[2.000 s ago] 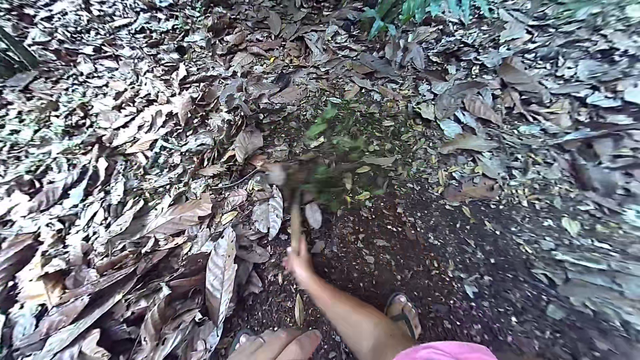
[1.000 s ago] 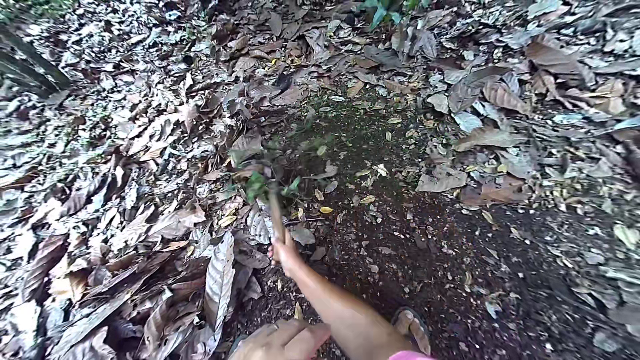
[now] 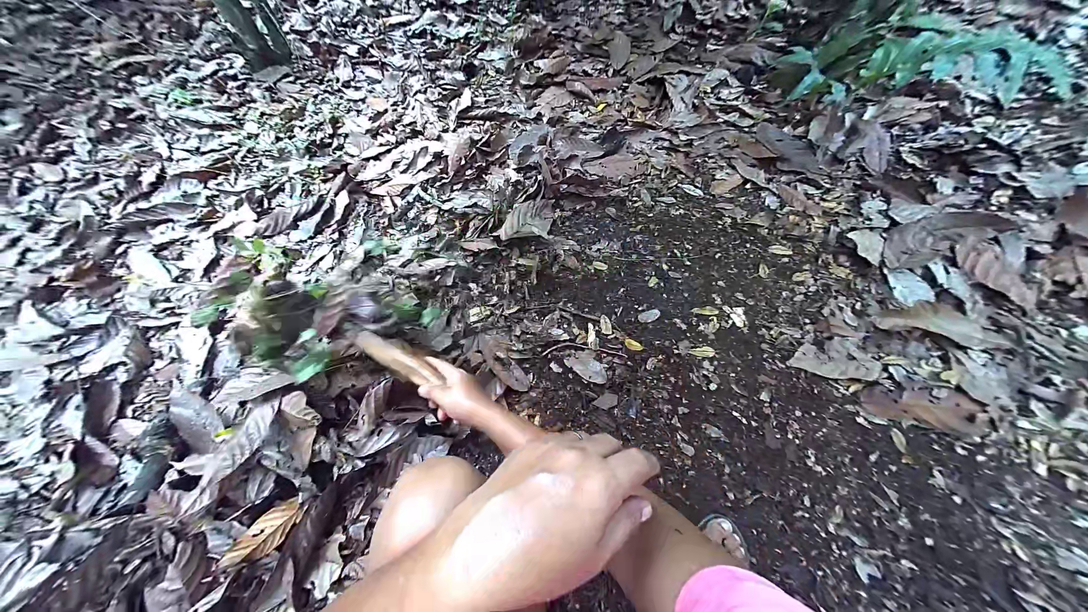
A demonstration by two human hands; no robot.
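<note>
My right hand (image 3: 459, 395) grips the near end of a wooden stick or handle (image 3: 395, 355). Its far end is blurred among dark material and green leaves (image 3: 310, 357) over the leaf litter on the left, so what it ends in cannot be told. In the foreground, my left hand (image 3: 544, 501) lies palm down across my right forearm, fingers loosely bent, with nothing visible in it; its palm is hidden. Right of both hands is a patch of dark bare soil (image 3: 722, 408) with small yellow leaves.
Dry brown leaves (image 3: 221, 476) cover the ground on the left and top. Thin dark stems (image 3: 253, 34) stand at the upper left, and a green fern (image 3: 960, 55) grows at the upper right. My bent knee (image 3: 425, 506) and a sandalled foot (image 3: 724, 537) are near the bottom.
My right hand has swung the stick to the left, from over the edge of the soil patch onto the leaf litter. My left hand now lies over the right forearm. The view has shifted.
</note>
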